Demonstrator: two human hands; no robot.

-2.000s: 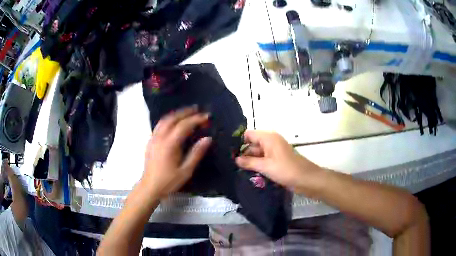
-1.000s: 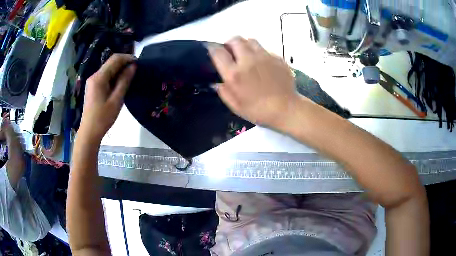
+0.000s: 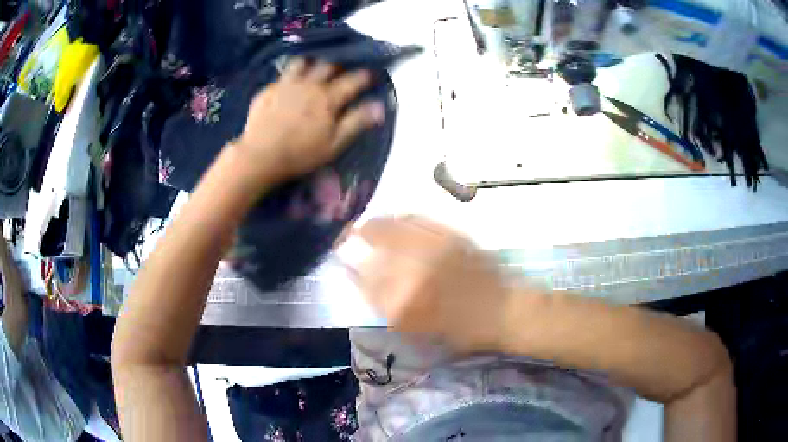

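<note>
A black floral garment panel (image 3: 281,246) lies on the white table at the left and is blurred by motion. My left hand (image 3: 307,116) is on its upper part, fingers spread; whether it pinches the cloth is unclear. My right hand (image 3: 415,276) is blurred at the panel's lower right edge, near the table's front; its fingertips cannot be made out, so its hold is unclear. The sewing machine's tension dial (image 3: 584,97) and metal parts stand to the upper right, away from the cloth.
A pile of floral pieces (image 3: 203,47) is heaped at upper left. Thread snips (image 3: 657,135) and black fabric strips (image 3: 717,104) lie at right. A measuring tape (image 3: 605,269) runs along the front edge. A yellow item (image 3: 76,71) and another person's sleeve (image 3: 34,388) are at far left.
The panel, spread between both hands a second ago, is now bunched beside the pile. My left hand has moved right and onto it; my right hand has moved down toward the front edge.
</note>
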